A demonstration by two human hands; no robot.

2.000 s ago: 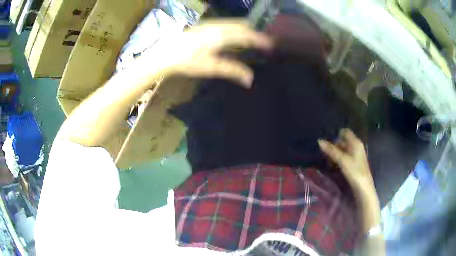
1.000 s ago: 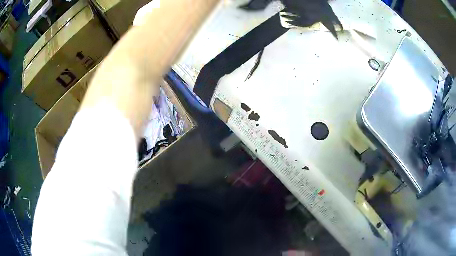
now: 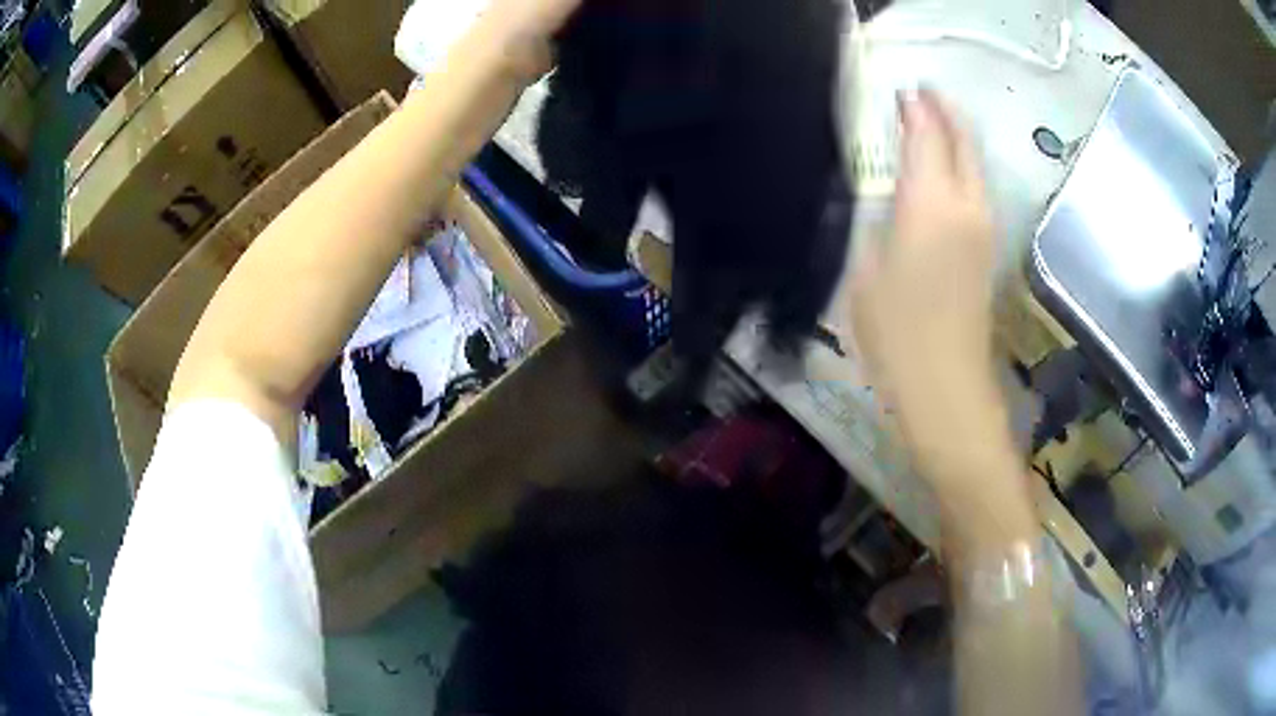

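Observation:
A black fabric bundle [image 3: 728, 154] hangs in ragged folds over the white table's front edge, at the top centre. My left hand [image 3: 539, 20] is at the top edge by the bundle's upper left, mostly cut off; its grip cannot be seen. My right hand [image 3: 924, 224] is blurred, right of the bundle, fingers pointing up. A cream-yellow strip [image 3: 875, 119], like a ticket, shows between the bundle and my right fingers; whether they grip it is unclear. Another black pile [image 3: 630, 602] lies on my lap.
The white machine table [image 3: 980, 70] carries a shiny metal plate [image 3: 1133, 210] of the machine at right. An open carton [image 3: 448, 525] with white and black pieces [image 3: 427, 308] stands left of my lap. A blue plastic basket [image 3: 616, 280] is under the table edge. A closed carton [image 3: 196, 154] stands farther left.
The black bundle has come into view over the table, covering the dark strip area and part of the edge scale. My right hand has entered beside it. My left forearm has swung slightly lower.

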